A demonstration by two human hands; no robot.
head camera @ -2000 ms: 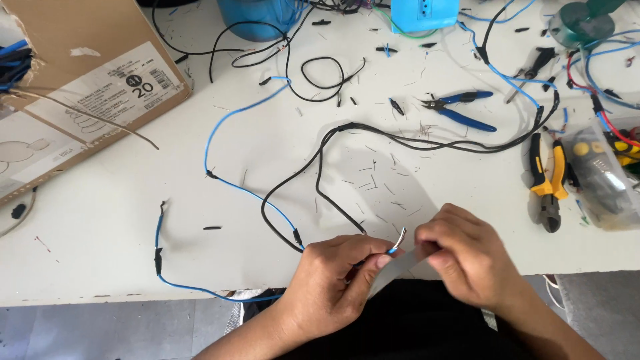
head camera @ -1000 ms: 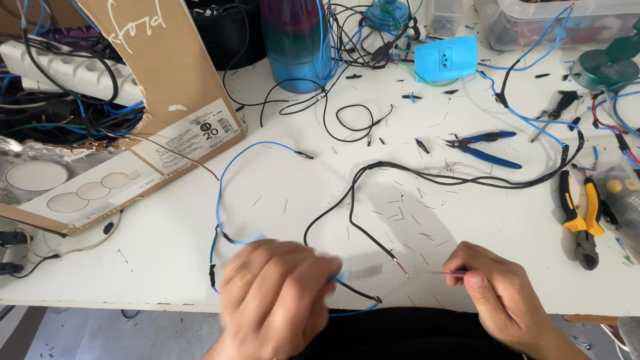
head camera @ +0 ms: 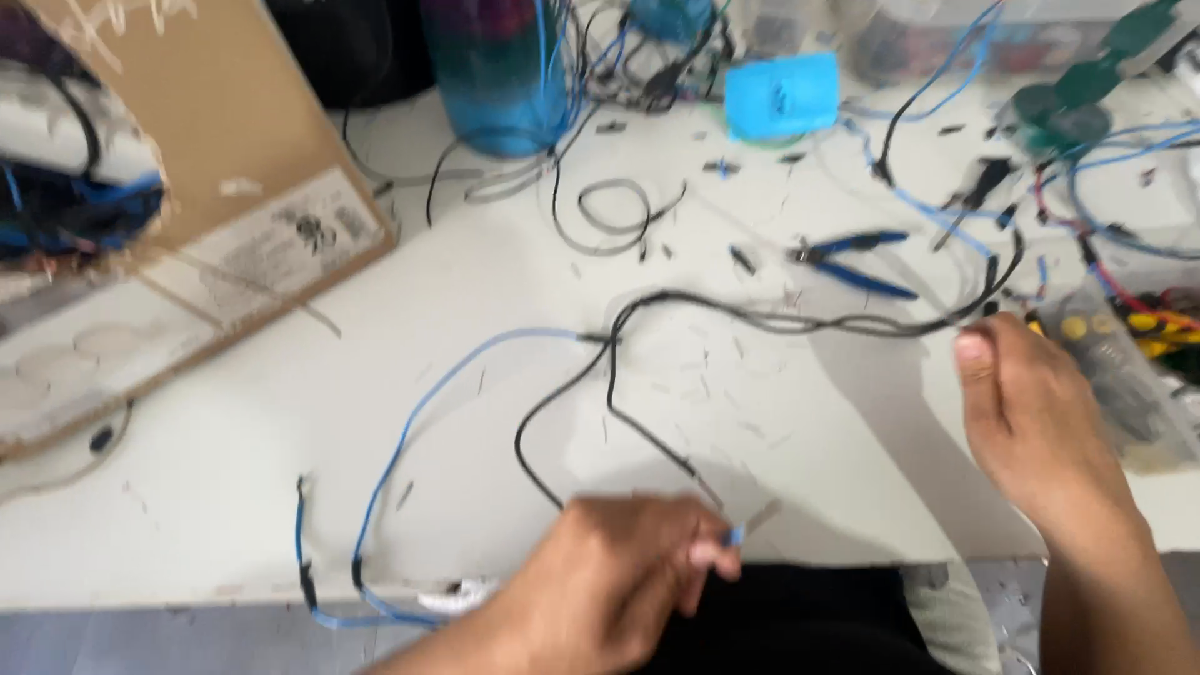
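Note:
My left hand (head camera: 647,572) pinches the end of a blue wire, whose short blue tip and a pale strand stick out past the fingers. A black cable (head camera: 661,298) curves over the white table, and one branch runs under or into that hand; which, I cannot tell. The other branch ends just above the fingers in a thin bare tip. A blue wire (head camera: 403,431) with black taped joints loops at the left. My right hand (head camera: 1041,422) is at the right with fingers bent, over or beside the yellow-handled cutters, now mostly hidden; its grip is unclear.
Blue-handled cutters (head camera: 858,262) lie beyond the cable. A cardboard box (head camera: 244,112) stands at the left, a blue bottle (head camera: 497,84) and a light-blue socket box (head camera: 781,97) at the back. A clear plastic bin (head camera: 1134,412) sits at the right. Wire scraps dot the table.
My right hand has moved right and away from me, to the yellow-handled cutters' place. The left hand has moved right from where it was a second ago. The blue wire loop has shifted.

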